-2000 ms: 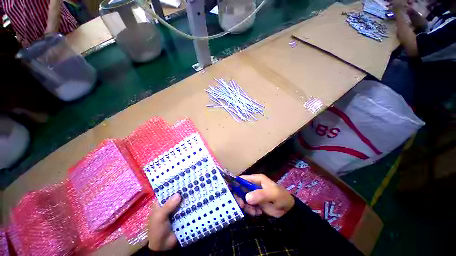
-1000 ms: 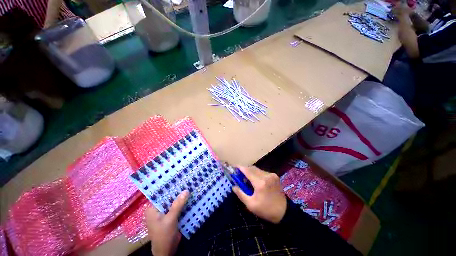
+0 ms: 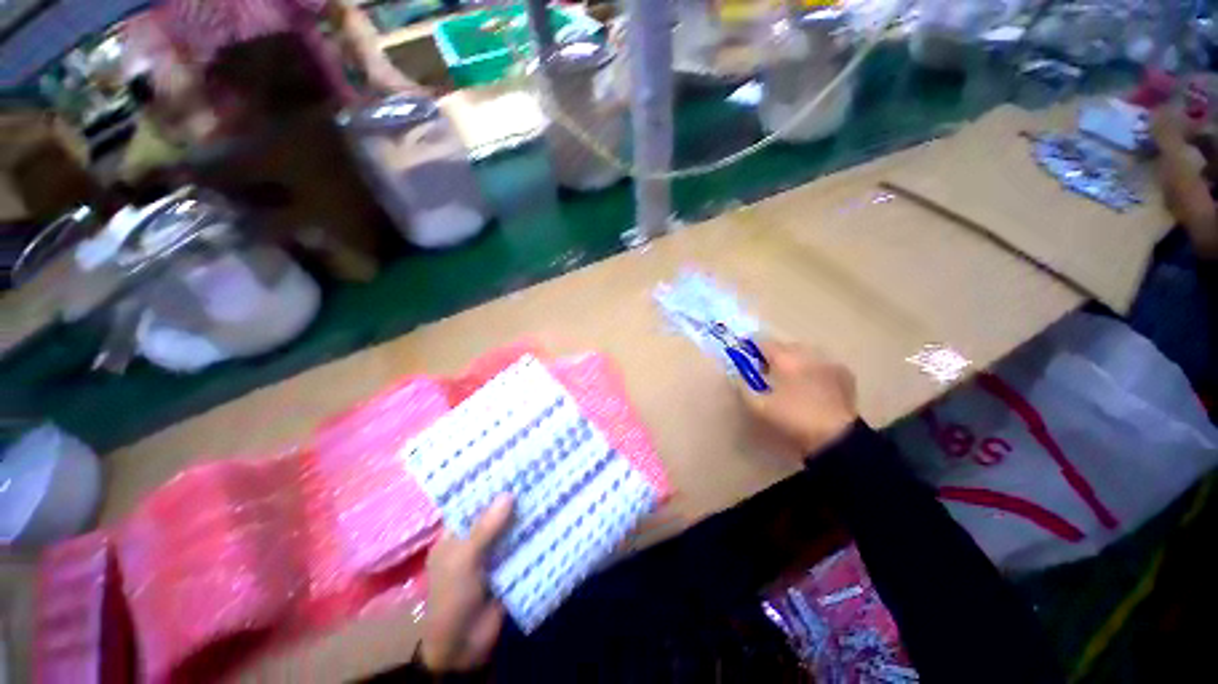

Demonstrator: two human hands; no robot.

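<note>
My left hand point(image 3: 468, 588) holds the white PCB panel point(image 3: 534, 488) by its lower left edge, thumb on top. The panel has rows of dark dots and lies tilted over the pink bubble wrap and the bench edge. My right hand point(image 3: 801, 398) holds the blue-handled cutters point(image 3: 743, 364) over the pile of waste edge strips point(image 3: 695, 305), apart from the panel. The frame is blurred, so I cannot tell if a strip is in the jaws.
Pink bubble wrap point(image 3: 221, 548) with packs lies left. Clear tubs point(image 3: 417, 174) stand behind on the green surface. A white sack point(image 3: 1069, 428) and a carton of small boards point(image 3: 842, 617) are lower right. Another person's arm point(image 3: 1182, 174) is at the far right.
My right hand has moved with the cutters from the panel's right edge up and forward to the strip pile. The view has shifted, with bench items lower and further right.
</note>
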